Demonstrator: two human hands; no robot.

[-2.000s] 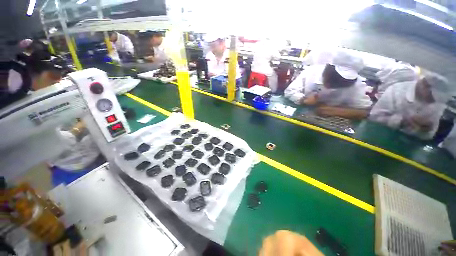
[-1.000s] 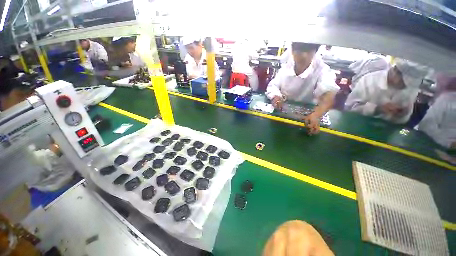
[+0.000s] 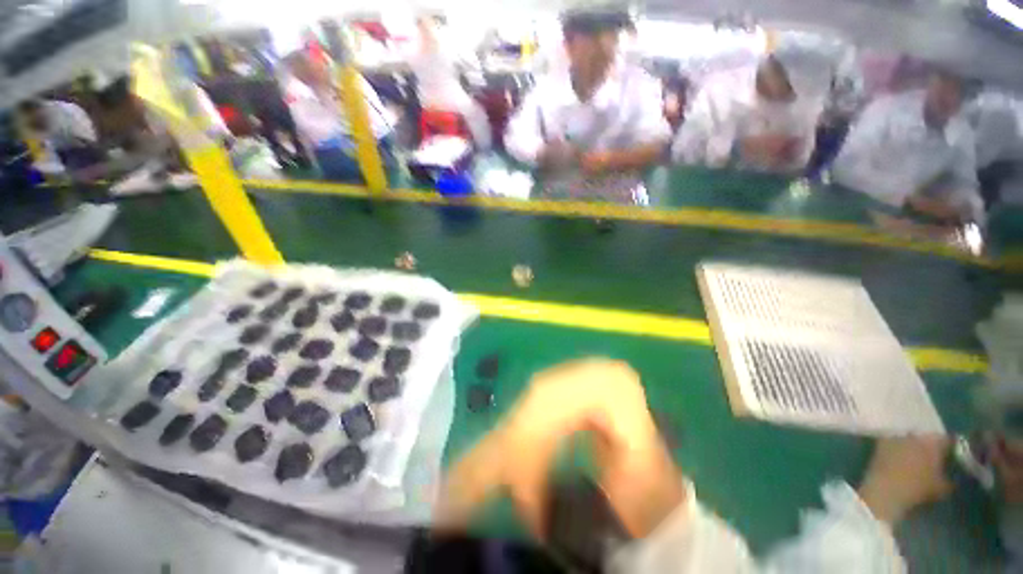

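Observation:
My right hand (image 3: pixel 630 440), in a white sleeve, is blurred at the bottom centre over the green bench. Its fingers curve around a dark gap or object that I cannot make out. A blurred skin-coloured part to its left (image 3: pixel 485 480) may be my left hand, cut off below. Black rounded-square housings (image 3: pixel 307 418) lie in loose rows on a white lined tray (image 3: pixel 421 471) at the left. Two dark pieces (image 3: pixel 481 396) lie on the green surface between tray and hands.
A white small-parts board (image 3: pixel 897 387) lies at the right, with another person's hand (image 3: pixel 909 473) near it. The control box (image 3: pixel 22 312) and white machine table (image 3: pixel 123 527) are at the left. Yellow posts (image 3: pixel 230 196) and seated workers stand beyond the green line.
The view has turned right, so tray and board sit further left. The hand near the bottom edge now shows higher and larger, with a sleeve. Another person's hand has appeared beside the board.

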